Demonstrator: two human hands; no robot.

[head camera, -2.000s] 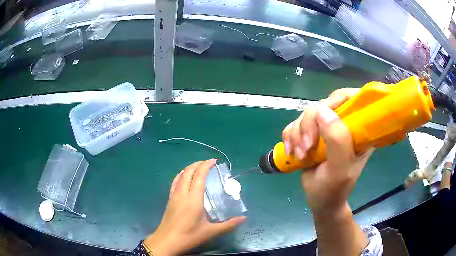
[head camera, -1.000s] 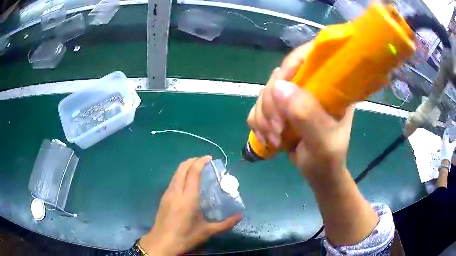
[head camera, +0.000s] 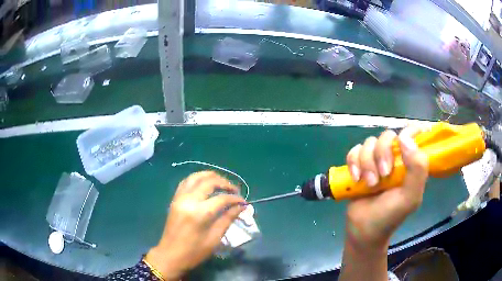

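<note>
My right hand (head camera: 388, 184) grips the yellow-orange electric screwdriver (head camera: 457, 148). Its dark bit (head camera: 275, 196) points left, level, with the tip at my left fingertips. My left hand (head camera: 201, 217) has thumb and finger pinched together at that tip, above the work; anything between them is too small to tell. Below the fingertips lies the clear housing (head camera: 238, 233), looking whitish and partly hidden by my left hand. A white round piece (head camera: 246, 213) shows on it near the bit. A thin white cord (head camera: 212, 163) curls up and left from it on the green bench.
A frosted screw bin (head camera: 118, 145) holds a silvery heap at left. Below it lies a set-aside housing (head camera: 71, 206) with a white disc (head camera: 56, 241) and cord. A pale rail (head camera: 258, 117) and post (head camera: 172, 66) divide off the belt with several housings. A white sheet (head camera: 479, 175) is at right.
My left hand has left its grip around the housing's sides and its fingertips have closed at the bit tip. The screwdriver has swung down to nearly level and moved right. The view has shifted slightly.
</note>
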